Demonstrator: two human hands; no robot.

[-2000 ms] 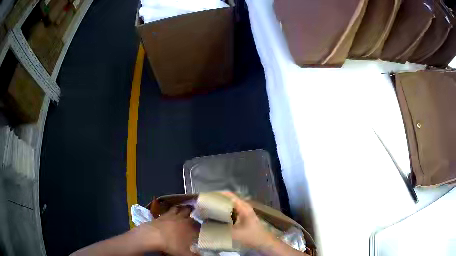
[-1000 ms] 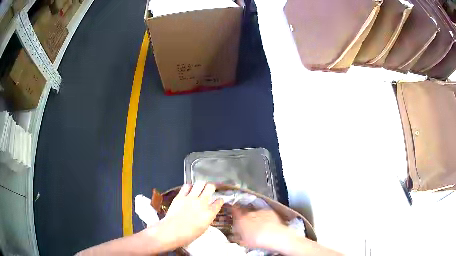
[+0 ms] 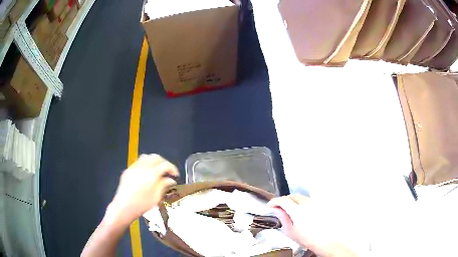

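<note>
A brown handbag, mouth up, is at the lower middle over the floor, cut off by the bottom edge. White tissue paper and folded dark brown strap-like pieces show inside it. My left hand is above the bag's left corner, fingers curled round a small dark brown tab there. A whitish wrapping hangs at that corner. My right hand is at the bag's right end, partly washed out by glare; its fingers touch the rim and paper, and its grip is unclear.
A clear plastic bin is on the floor beyond the bag. A carton of white stuffing stands further ahead. On the white table at right, stuffed handbags stand in a row and a brown handbag lies flat. Shelving runs along the left.
The beige rolls held two seconds ago are out of sight. My left hand has moved from inside the bag to its left corner; my right hand has moved right to the rim.
</note>
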